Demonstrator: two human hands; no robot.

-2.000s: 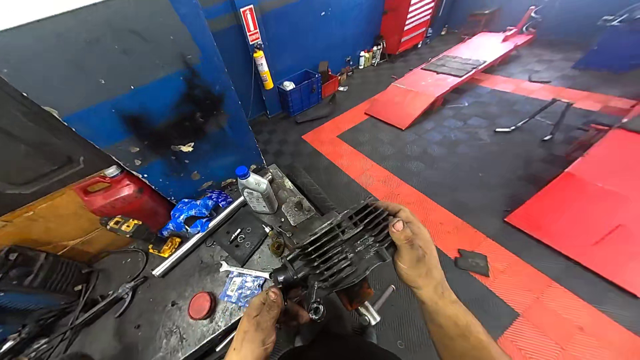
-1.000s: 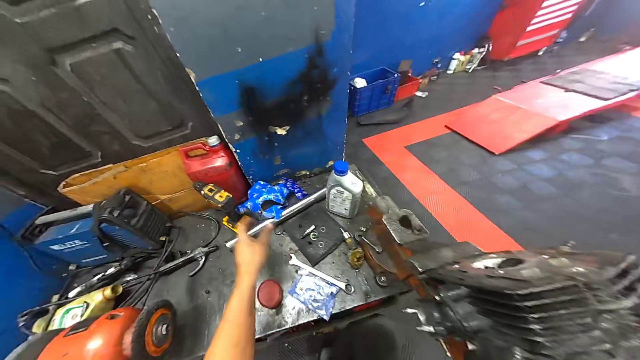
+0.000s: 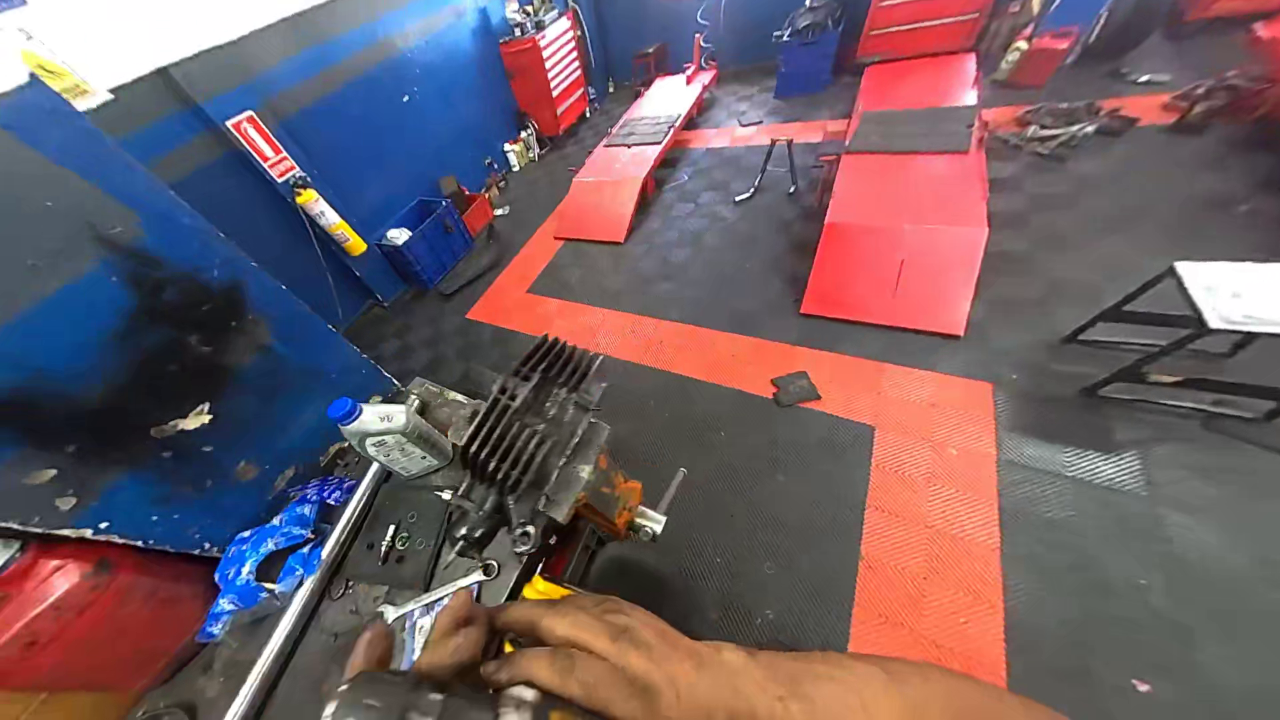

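Observation:
A black-and-yellow power tool (image 3: 400, 697) is at the bottom edge, mostly hidden by my hands. The fingers of my left hand (image 3: 445, 640) are curled at its front part. My right hand (image 3: 600, 640) comes in from the lower right, its fingers bent over the tool. Beyond them, a dark finned engine cylinder (image 3: 530, 430) stands tilted at an orange bench vise (image 3: 615, 495), no hand on it. A combination wrench (image 3: 440, 592) lies on the bench, just past my left fingers. Small parts (image 3: 402, 540) lie on a dark pad near the cylinder.
A grey bottle with a blue cap (image 3: 400, 440) stands behind the small parts. A long metal tube (image 3: 305, 595) and a blue crumpled wrapper (image 3: 270, 555) lie to the left, by a red container (image 3: 100, 620). Red lift ramps (image 3: 895, 260) and a white-topped stool (image 3: 1235, 295) stand beyond.
Both hands were on the finned cylinder at first; now neither is. My left hand, earlier reaching toward the tube and yellow tool, is now beside my right at the power tool. The view has swung widely.

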